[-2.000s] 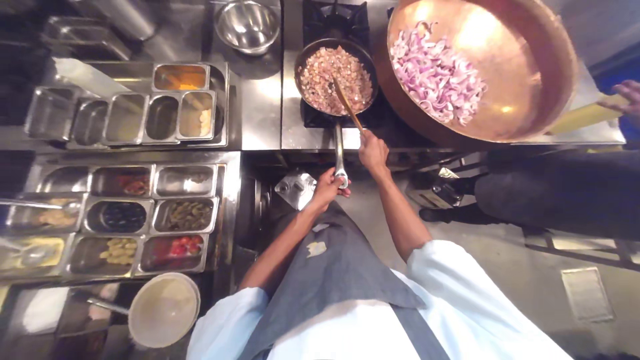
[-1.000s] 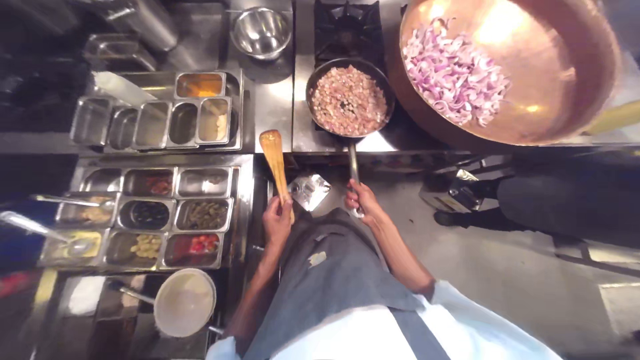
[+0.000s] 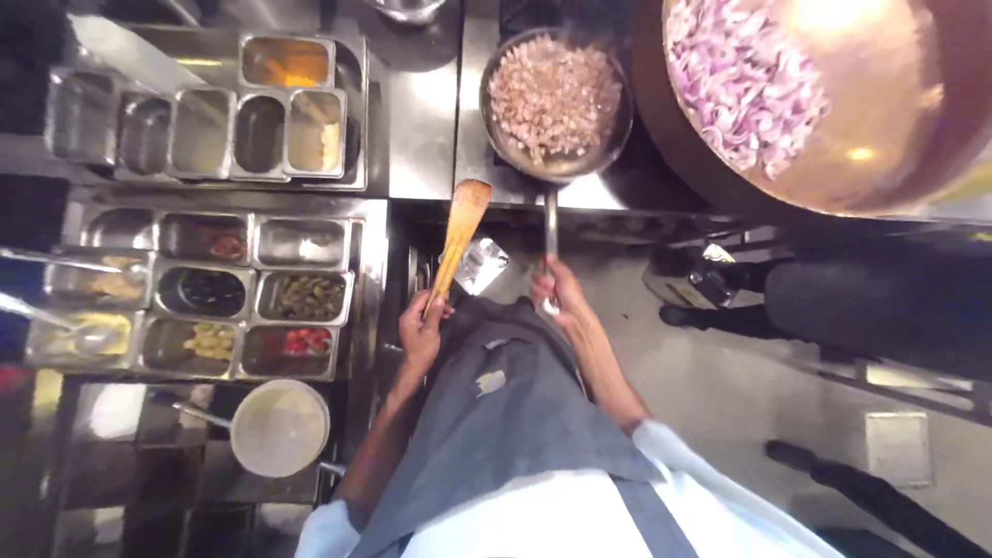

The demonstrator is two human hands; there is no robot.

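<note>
My left hand (image 3: 422,327) grips the handle of a flat wooden spatula (image 3: 459,232), its blade pointing up, left of the pan and apart from it. With my right hand (image 3: 559,291) I hold the metal handle of a frying pan (image 3: 554,174) that rests on the stove. Chopped, browned food pieces (image 3: 554,93) fill much of the pan, with some bare base showing at its lower edge.
At upper right stands a large copper pot (image 3: 860,116) with sliced red onions (image 3: 744,85). On the left, metal inserts (image 3: 302,297) hold various ingredients, above a round white container (image 3: 280,428). A metal bowl (image 3: 408,6) is at the top. A person's dark-clothed legs (image 3: 852,298) are at right.
Two seconds ago my right hand stirred with the spatula and my left held the pan handle. The hands have swapped these, and the spatula is out of the pan. The view has shifted closer.
</note>
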